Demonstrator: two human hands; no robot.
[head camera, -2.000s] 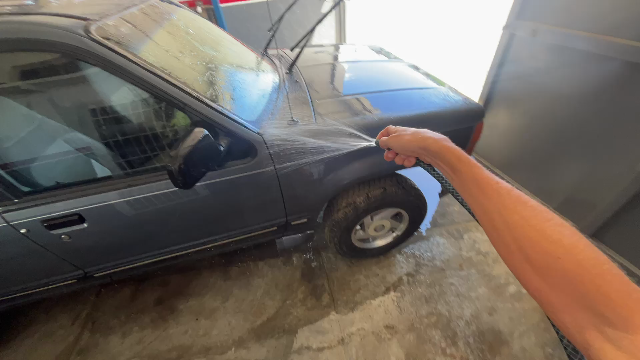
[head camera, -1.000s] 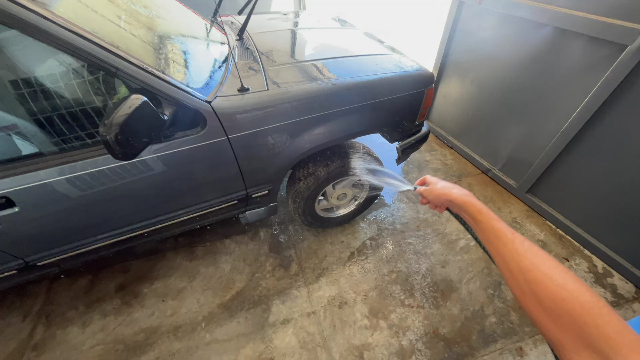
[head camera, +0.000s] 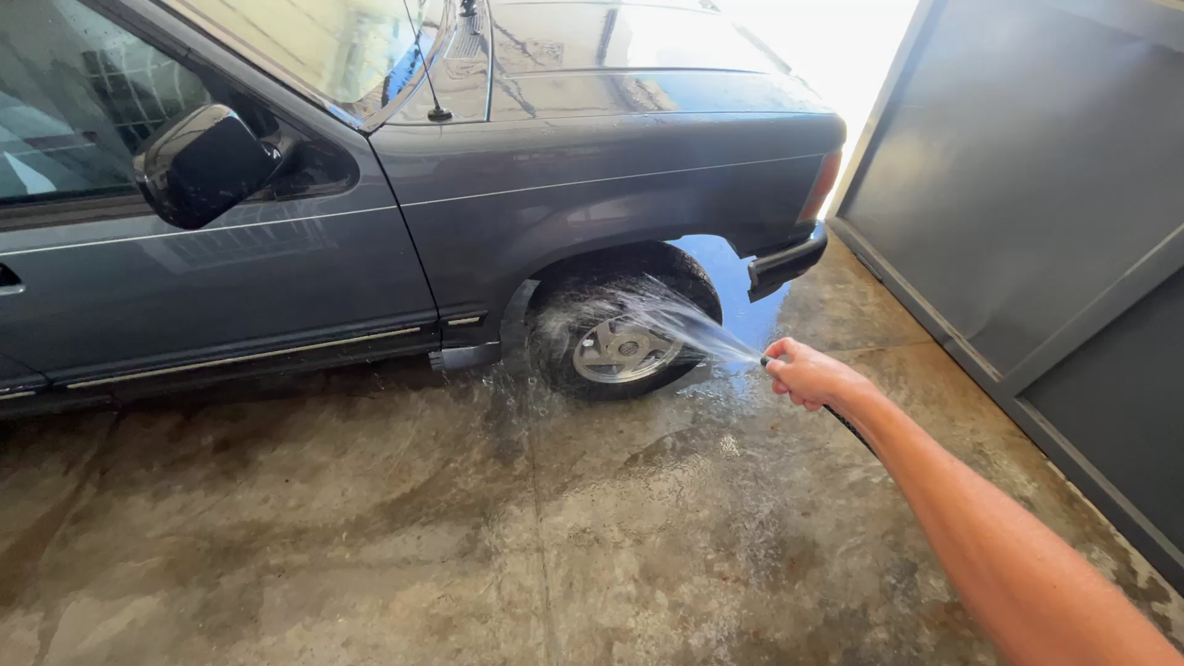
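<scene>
My right hand, at right of centre, is closed around the end of a dark garden hose, which runs back under my forearm. A fan of water leaves the hose end toward the left and strikes the front tire and its silver alloy wheel. The wheel belongs to a dark grey car, whose front fender shows above it. A gap of air separates my hand from the tire. My left hand is out of view.
The black side mirror juts out at upper left, and a thin antenna rises beside the hood. A black front bumper ends near a grey metal gate at right. The concrete floor is wet in patches.
The spray was on the front fender two seconds ago; my right hand has since lowered, and the water now strikes the front wheel and tire. The view has tilted downward.
</scene>
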